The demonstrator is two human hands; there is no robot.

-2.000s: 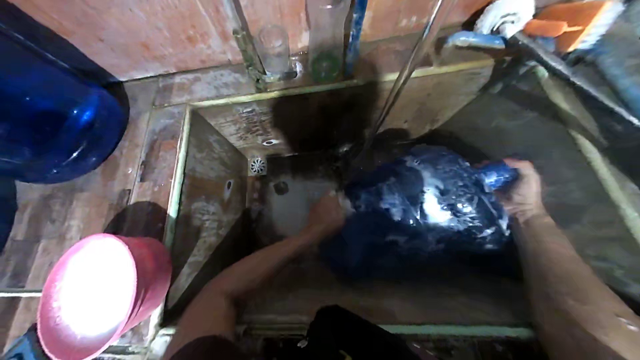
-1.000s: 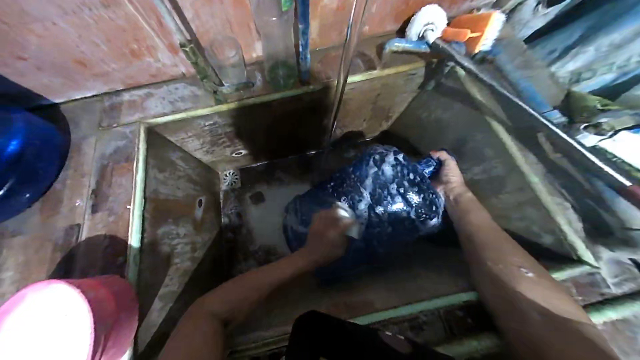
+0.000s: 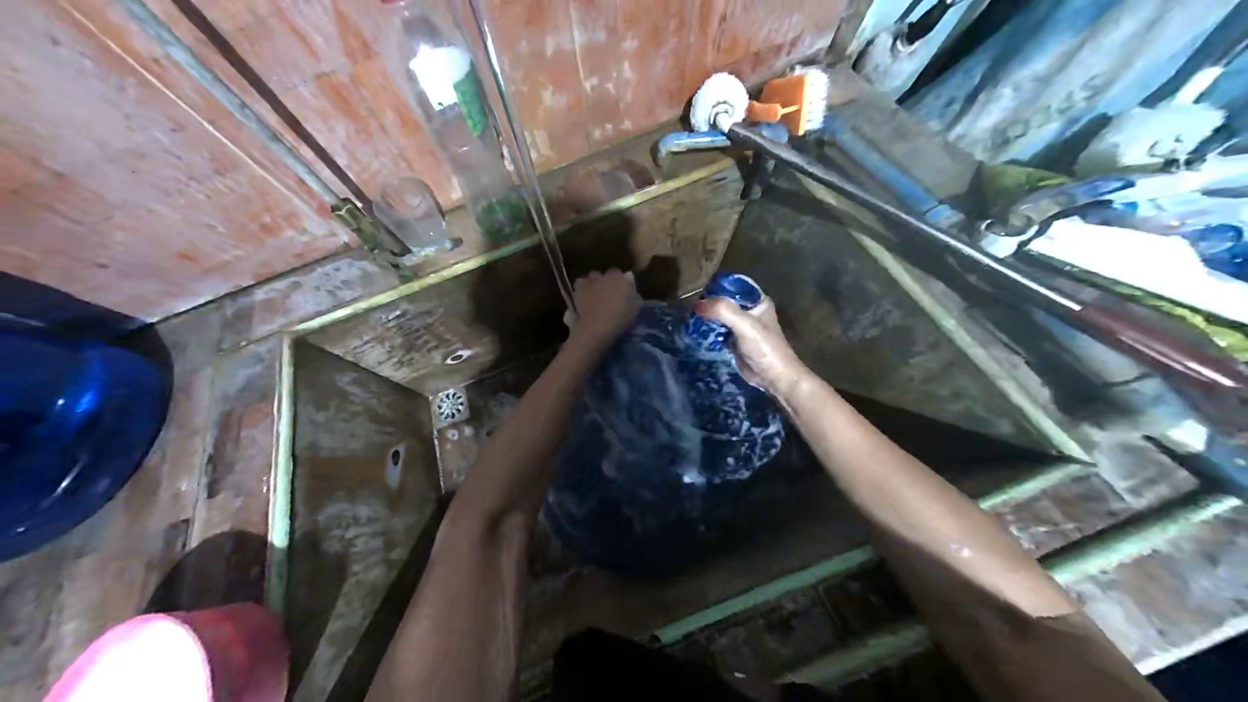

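A large blue plastic water jug [image 3: 663,429] with soap suds on it leans in a tiled basin [image 3: 361,409], its neck tilted up and away from me. My right hand [image 3: 756,336] grips the jug's neck just below its open mouth. Beyond the jug's shoulder, my left hand [image 3: 603,302] is closed around something pale that shows only at its edges, beside a thin stream of water or clear tube [image 3: 531,175] coming down from above. The jug's base lies in shadow.
A round white brush [image 3: 720,101] on a long pole and an orange brush [image 3: 801,101] lie at the back right rim. A drinking glass [image 3: 411,214] and clear bottle [image 3: 468,136] stand behind. A pink bucket [image 3: 229,648] and another blue jug [image 3: 73,424] stand left.
My left hand has moved from the jug's side to beyond its shoulder, near the thin stream or tube. The jug's neck, which pointed right, now points away from me, with my right hand still on it.
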